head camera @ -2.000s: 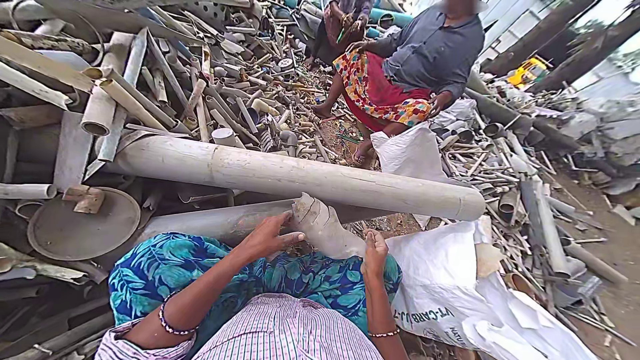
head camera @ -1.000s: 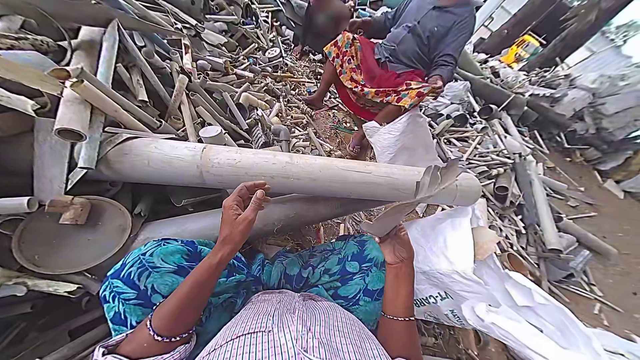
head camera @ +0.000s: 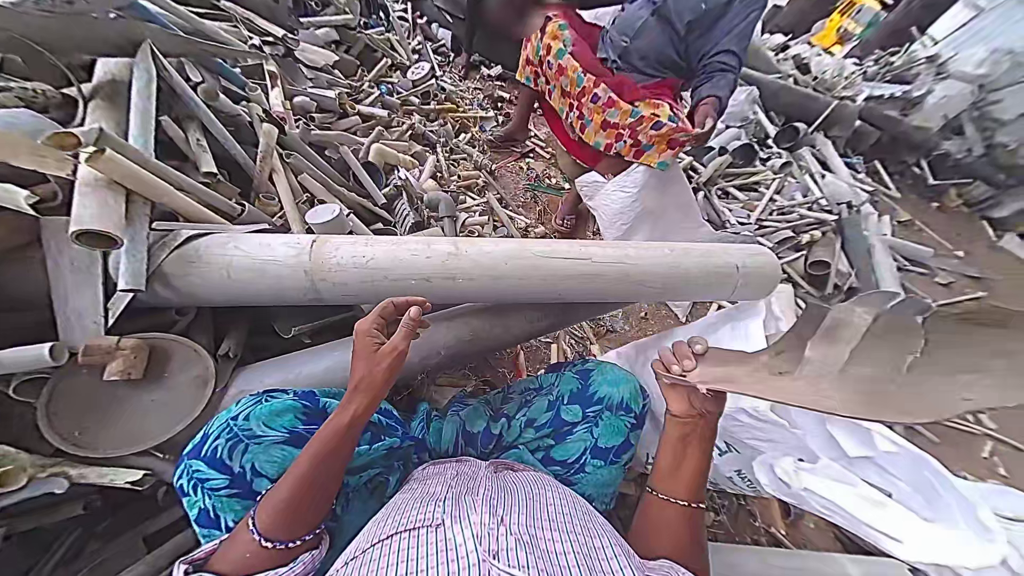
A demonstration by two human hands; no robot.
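My right hand (head camera: 690, 379) grips the narrow end of a large broken plastic sheet piece (head camera: 872, 360), jagged along its upper edge, which stretches out to the right above a white woven sack (head camera: 848, 464). Bent fingers and a raised thumb show on my left hand (head camera: 384, 344), which holds nothing and is just in front of a long, thick grey plastic pipe (head camera: 496, 270). That pipe lies crosswise before my knees. Under it, a second grey pipe (head camera: 448, 340) slants away at an angle.
A round grey disc (head camera: 120, 408) with broken brown pieces (head camera: 120, 357) on it lies at the left. Heaps of scrap pipes (head camera: 344, 144) spread beyond the thick pipe and at the right. A person (head camera: 640, 80) in a colourful skirt sits across, beside another white sack (head camera: 648, 200).
The broken plastic piece, between both my hands at first, has gone out to the right in my right hand. My left hand has come off it.
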